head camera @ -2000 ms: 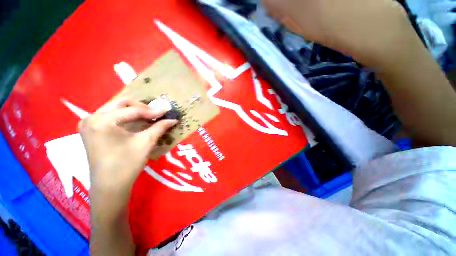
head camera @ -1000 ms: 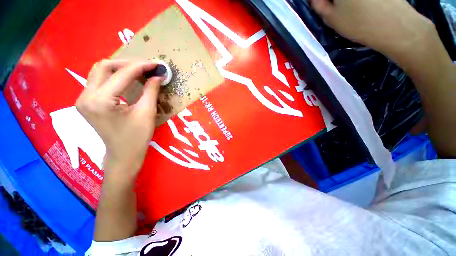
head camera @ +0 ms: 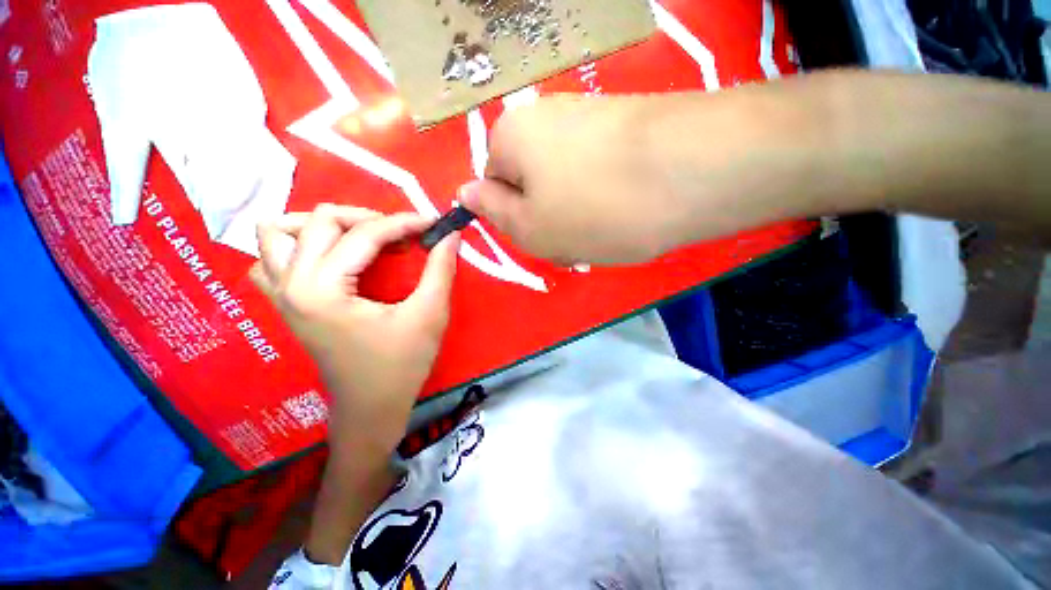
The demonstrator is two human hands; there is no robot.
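Note:
My left hand (head camera: 363,294) pinches a short black part (head camera: 447,226) between thumb and fingertips, above the red box (head camera: 496,334). My right hand (head camera: 542,184) is at the other end of the same part, its fingertips closed on or against that end; whether it holds a second piece is hidden. The cardboard pad (head camera: 403,58) lies behind the hands at the top edge, with tiny shiny and dark bits (head camera: 519,23) scattered on it. The white round piece is not visible.
A white paper or cloth piece (head camera: 184,104) lies on the box's left. A blue bin (head camera: 81,426) is at the lower left. A black tray edge (head camera: 847,127) with white liner (head camera: 928,259) and another blue bin (head camera: 830,392) are at the right.
My right hand has come from the black tray to meet my left hand. My left hand has left the cardboard and now holds the black part nearer my body. The view has shifted.

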